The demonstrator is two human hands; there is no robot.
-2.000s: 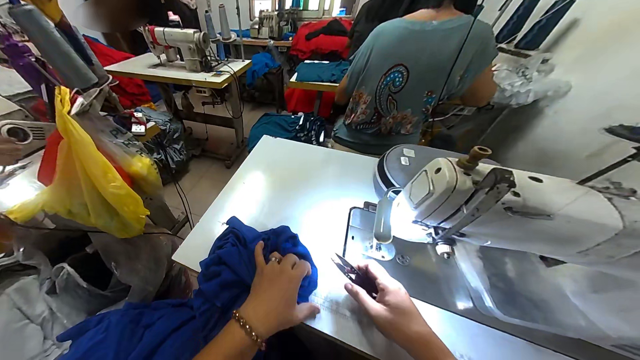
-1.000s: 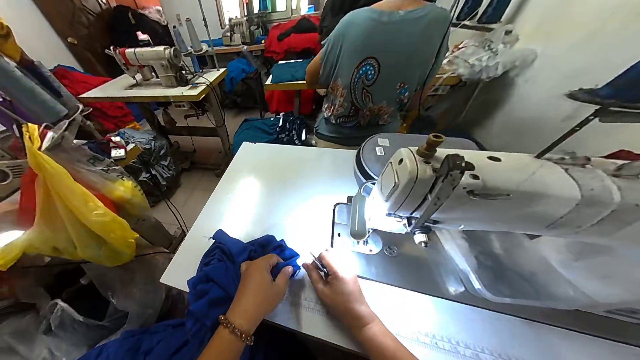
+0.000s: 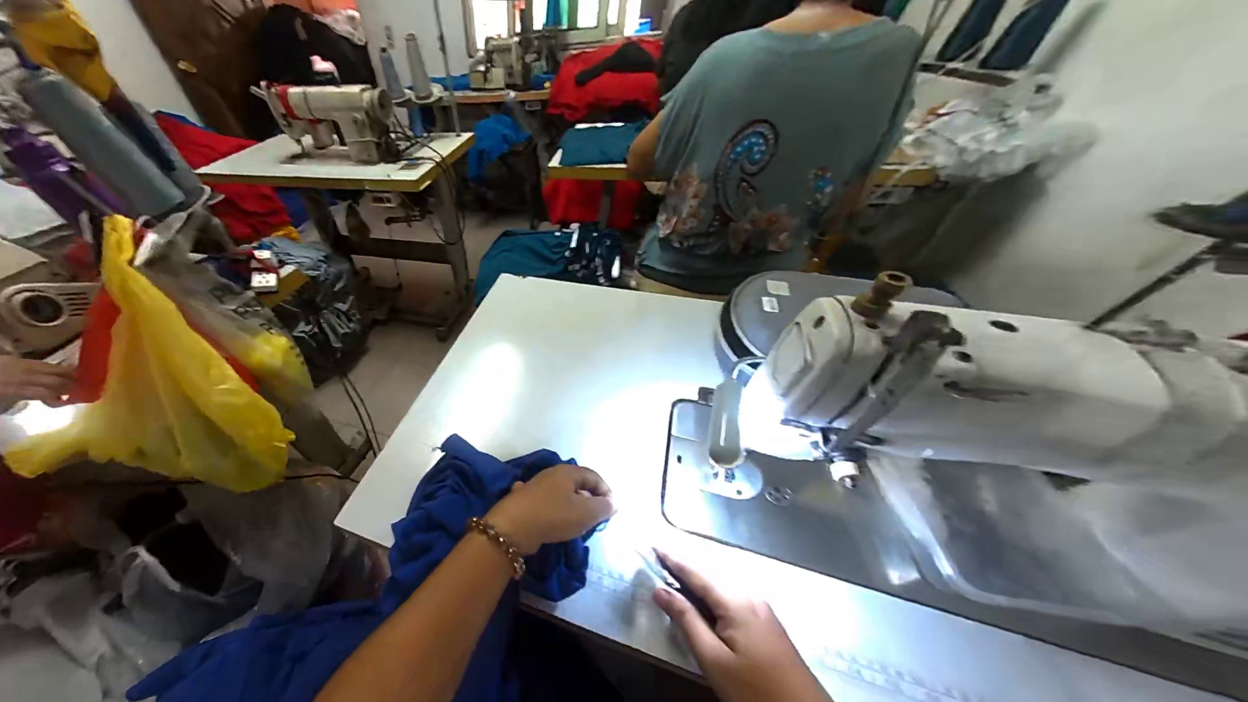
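Blue fabric [image 3: 458, 497] lies bunched on the white sewing table [image 3: 556, 331] and hangs over its front edge. My left hand [image 3: 561, 502], with a beaded bracelet [image 3: 495, 546] at the wrist, rests on the bunch, fingers curled over some of the cloth. Dark thread snips [image 3: 682, 583] are in my right hand [image 3: 726, 624], blades pointing up and left, just right of the fabric and apart from it. Beyond them stands the head of a white industrial sewing machine [image 3: 955, 380], its lamp lighting the needle area and metal bed plate [image 3: 809, 517].
A person [image 3: 770, 146] in a grey-green top stands with back turned beyond the table. At left hangs a yellow plastic bag [image 3: 185, 390], with another person's hand [image 3: 34, 378] beside it. A second sewing machine [image 3: 331, 112] stands farther back. Clear plastic [image 3: 1092, 526] lies by the machine arm.
My right hand with the snips was beside the left at the fabric's edge one second ago; the two are now farther apart. My left hand has stayed on the blue cloth.
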